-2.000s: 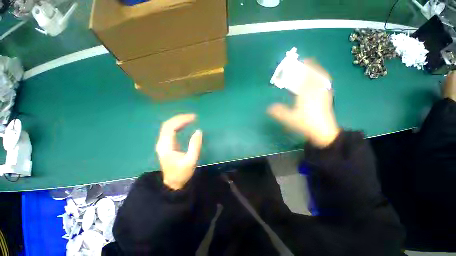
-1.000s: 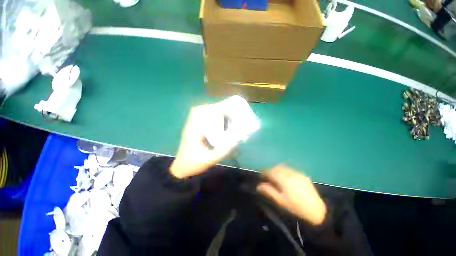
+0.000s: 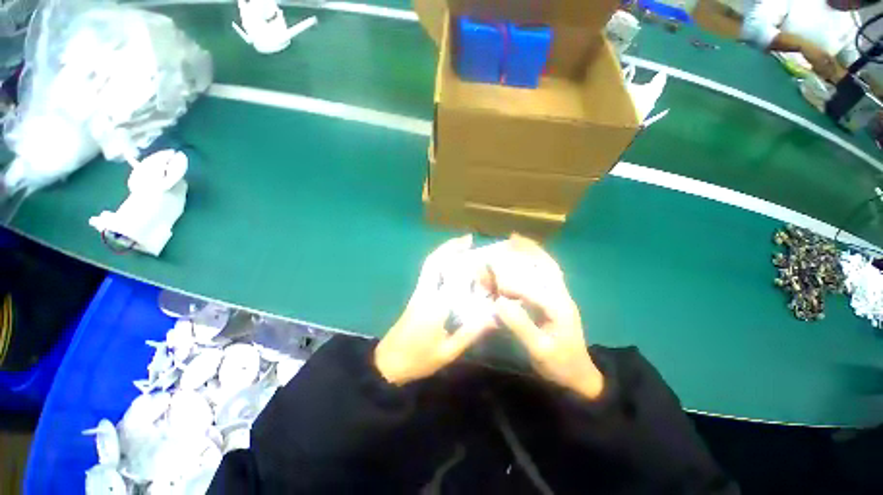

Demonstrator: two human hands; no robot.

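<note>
A white housing body (image 3: 471,290) shows as a glaring white shape between my hands, above the green bench near its front edge. My left hand (image 3: 431,319) grips it from the left. My right hand (image 3: 544,314) is at its right side, fingers bent over it and touching it. Glare and my fingers hide the housing's details and whatever small part may be at the fingertips.
An open battery carton (image 3: 528,135) with blue battery packs (image 3: 503,52) stands just beyond my hands. An assembled unit (image 3: 150,205) and a plastic bag (image 3: 106,87) lie left. A parts bin (image 3: 63,406) is below left. Small metal components (image 3: 807,273) lie right.
The housing went from the bench into my left hand, then my right hand came up from near my body to meet it. The view has swung, showing more of the carton's inside.
</note>
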